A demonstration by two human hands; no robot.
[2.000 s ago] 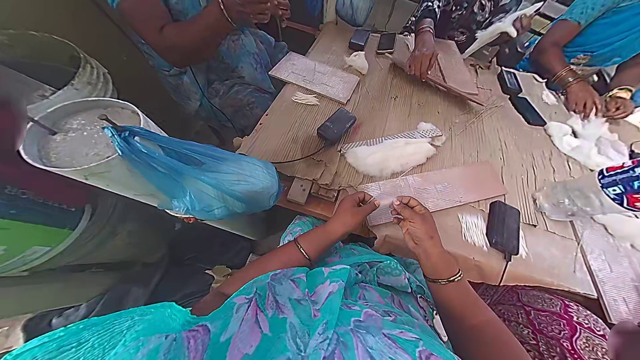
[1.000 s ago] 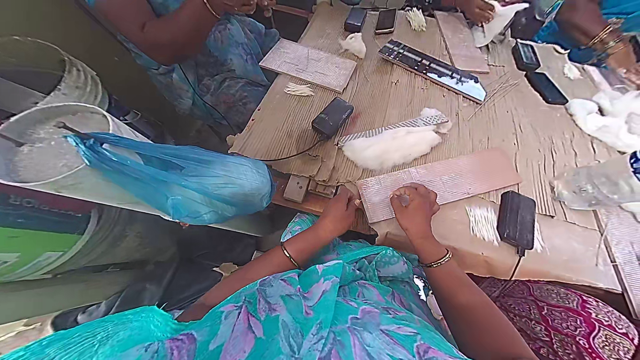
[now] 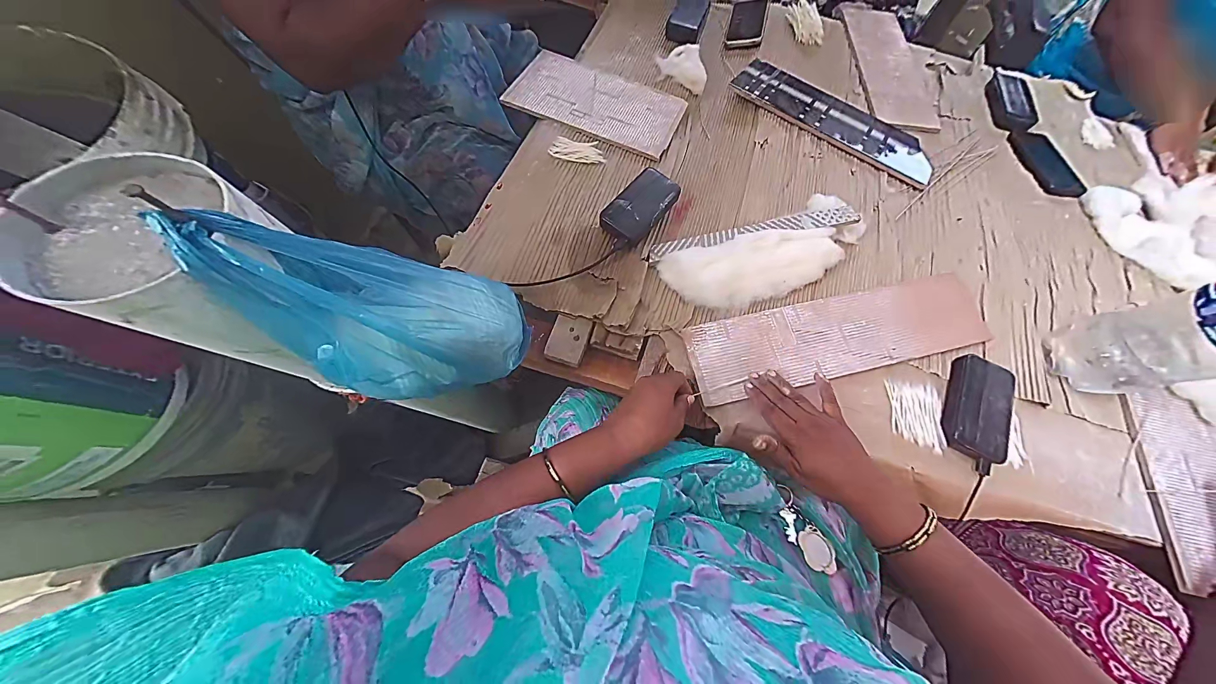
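Observation:
A ridged, pinkish tile [image 3: 836,332] lies on the cardboard-covered table in front of me. My left hand [image 3: 655,410] is at the tile's near left corner, its fingers closed on the end of a thin pale strand, perhaps a cotton wick. My right hand [image 3: 803,427] rests palm down with fingers spread over the tile's near edge. Beyond the tile lies a roll of white cotton wool [image 3: 750,268] against a patterned strip [image 3: 760,233]. Right of my right hand, thin white wicks [image 3: 915,413] lie in a row, partly under a black box with a cable [image 3: 978,408].
A blue plastic bag [image 3: 418,323] hangs from a white bucket [image 3: 114,237] at left. Another black box [image 3: 640,206], a second ridged tile [image 3: 594,103], a dark glossy strip [image 3: 831,119] and a clear plastic bag [image 3: 1121,347] lie on the table. Other people sit around it.
My hands were together over the tile's left end; they are now apart, the right flattened at its near edge. The dark glossy strip lies on the table where a co-worker's hand held a board two seconds ago.

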